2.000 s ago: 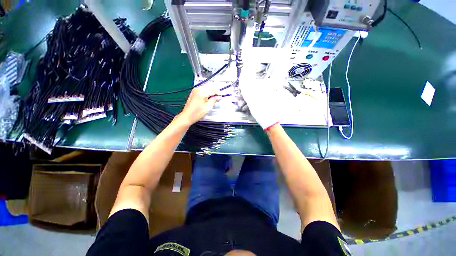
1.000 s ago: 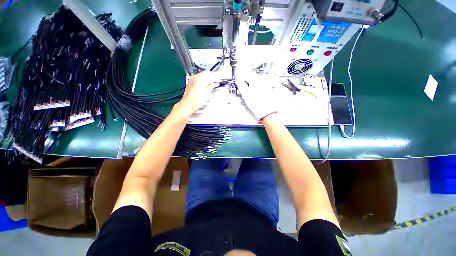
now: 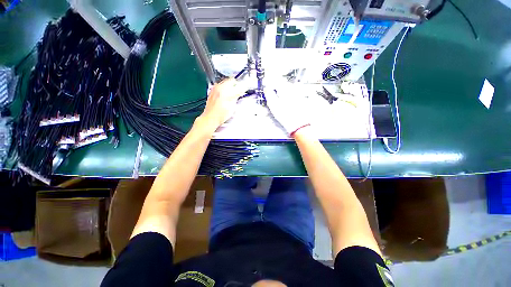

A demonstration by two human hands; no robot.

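Note:
My bare left hand (image 3: 224,102) is at the white base plate (image 3: 330,126), its fingers closed on a black cable (image 3: 245,95) just left of the machine's central head (image 3: 259,67). My right hand (image 3: 287,109), in a white glove, is right beside the head; its fingertips meet the small work spot under it. Glare hides what the gloved fingers hold. The cable's end is too small to make out. A thick tied black cable bundle (image 3: 133,95) curves down left of the machine and passes under my left forearm, its metallic tips fanned at the bench edge.
A loose black cable pile (image 3: 67,78) with pale strips lies far left. Right of the head are cutters (image 3: 326,95), a control box (image 3: 350,50) and a black phone-like rectangle (image 3: 382,115) with a white cord. Cardboard boxes (image 3: 73,224) stand below the bench.
Since the oldest frame, both hands have shifted slightly at the head, and my left-hand fingers have drawn closer to it. The whole view has shifted a little. Little differs from one second ago.

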